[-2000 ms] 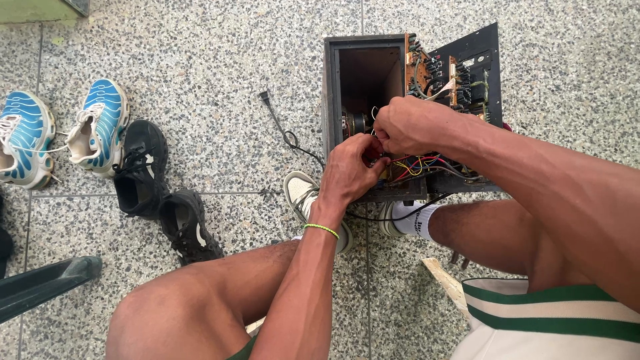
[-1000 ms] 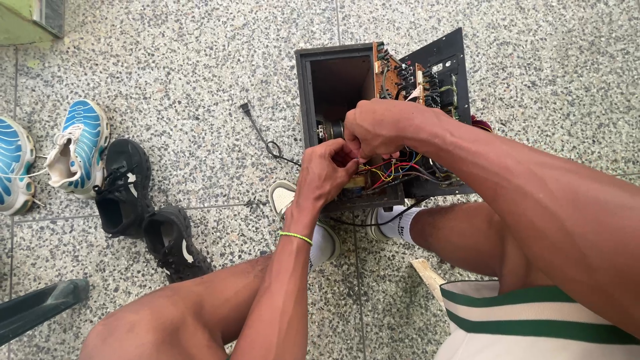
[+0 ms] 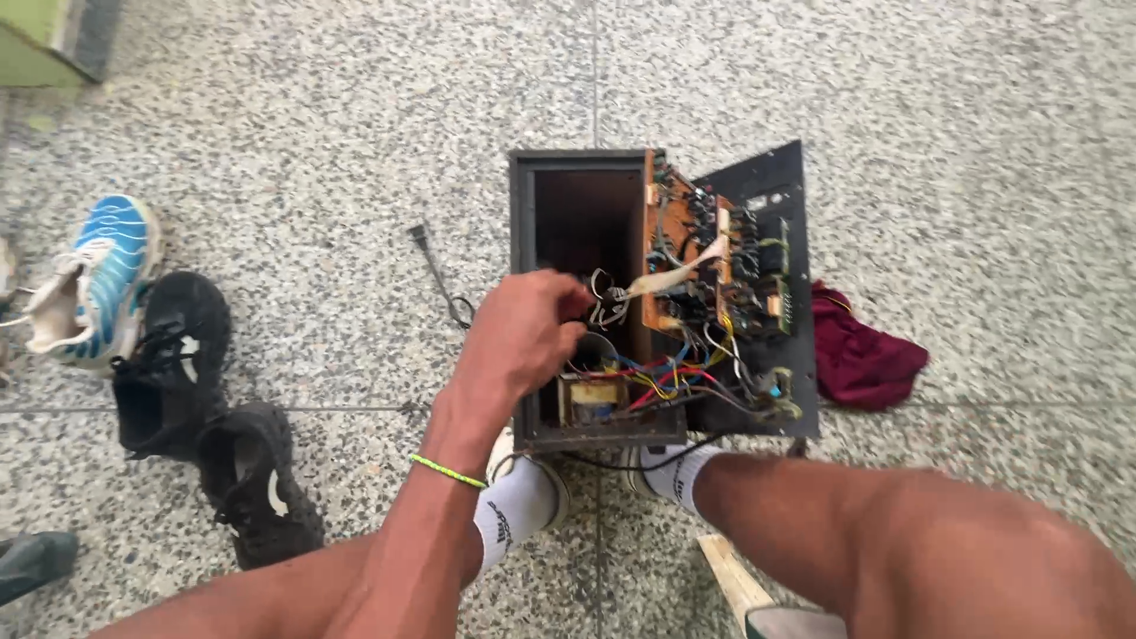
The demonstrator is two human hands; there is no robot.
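Note:
A black speaker cabinet [image 3: 577,161] lies on the floor with its inside showing. Its black back panel [image 3: 797,293] is swung out to the right, with orange circuit boards [image 3: 679,213] beside it. My left hand [image 3: 532,328] is over the cabinet's left edge, fingers bent near thin pale wires [image 3: 608,311]; whether it grips anything is hidden. A transformer [image 3: 595,398] sits at the cabinet's near end. Red, yellow and blue wires [image 3: 661,382] run from there to the panel. A pale ribbon cable [image 3: 670,280] reaches the boards. My right hand is out of view.
A power cord with a plug [image 3: 419,234] lies left of the cabinet. Maroon cloth [image 3: 865,355] is on the floor to the right. Black shoes [image 3: 182,355] and a blue-and-white sneaker [image 3: 111,266] stand at the left. My feet are at the cabinet's near side.
My right hand and arm have left the view; both hands were together over the cabinet before. The boards, the wires and the maroon cloth now show more fully.

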